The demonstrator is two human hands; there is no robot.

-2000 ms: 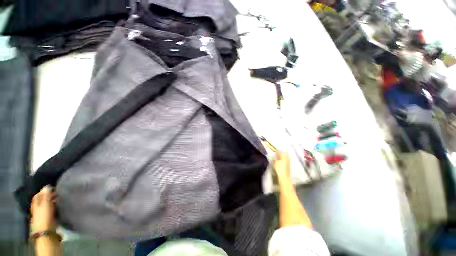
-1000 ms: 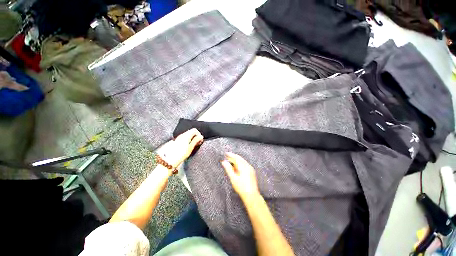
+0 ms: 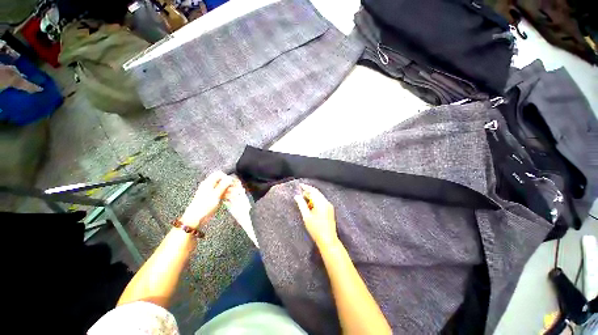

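A grey skirt (image 3: 400, 229) lies on the table in front of me, its wide hem end towards my hands. A black band (image 3: 367, 180) of lining or facing runs across it. My left hand (image 3: 208, 199) is just left of the band's end, fingers bent close together; whether they pinch anything is unclear. My right hand (image 3: 319, 216) is over the grey cloth near the hem edge, thumb and fingers curled. A small orange-and-dark spot shows at its fingers, too small to name. The black inside (image 3: 473, 298) shows in an opening at lower right.
Another grey skirt (image 3: 242, 82) lies flat at the far left of the table. Folded black garments (image 3: 446, 46) are stacked at the back, with more grey and black pieces (image 3: 564, 118) at right. A black pistol-shaped tool (image 3: 567, 291) lies lower right. A metal stand (image 3: 108, 206) is at left.
My left hand has moved left and slightly down, off the end of the black band. My right hand has moved slightly up towards the hem edge. The view has shifted a little.
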